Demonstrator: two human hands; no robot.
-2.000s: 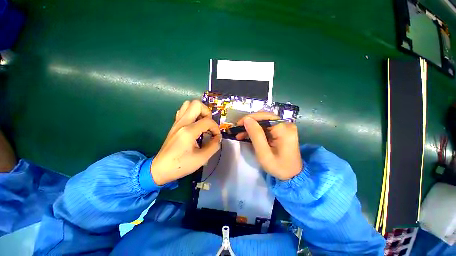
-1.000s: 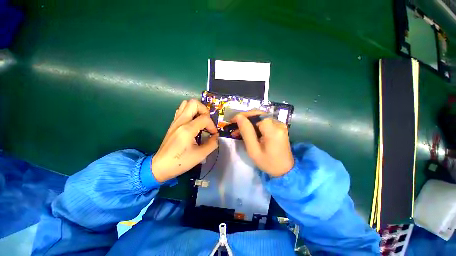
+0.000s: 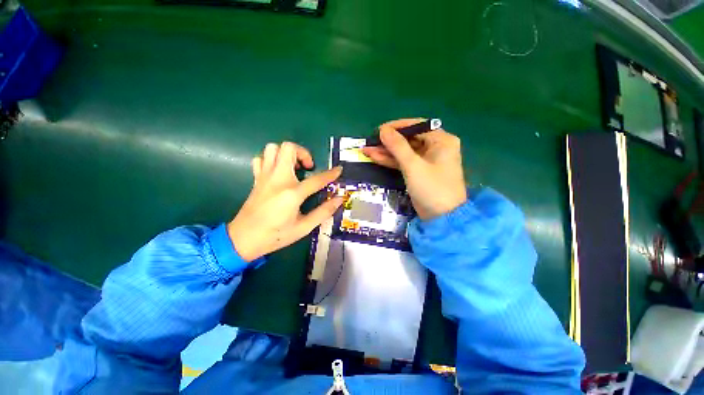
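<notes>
The tablet screen assembly [image 3: 365, 297] lies in front of me, its circuit board [image 3: 369, 210] at the far end. A thin dark wire [image 3: 342, 270] curves over the panel's left side. The adhesive release sheet [image 3: 355, 144], white with a black block, lies beyond the board. My right hand [image 3: 428, 166] holds the tweezers [image 3: 407, 133] over this sheet; whether anything is at their tips cannot be told. My left hand [image 3: 286, 199] has its fingers apart, fingertips at the board's left end and the sheet's near edge, with nothing visible in it.
Long black adhesive sheets [image 3: 598, 247] with cream edges lie at the right. Another tablet assembly [image 3: 641, 100] lies at the upper right. A white roll [image 3: 670, 343] and wired parts [image 3: 658, 266] are at the right edge. A blue bin [image 3: 27, 58] stands at the upper left.
My right hand has moved away from the board to the release sheet with the tweezers. My left fingers have spread apart and uncovered the board. The view has shifted, showing more of the bench beyond.
</notes>
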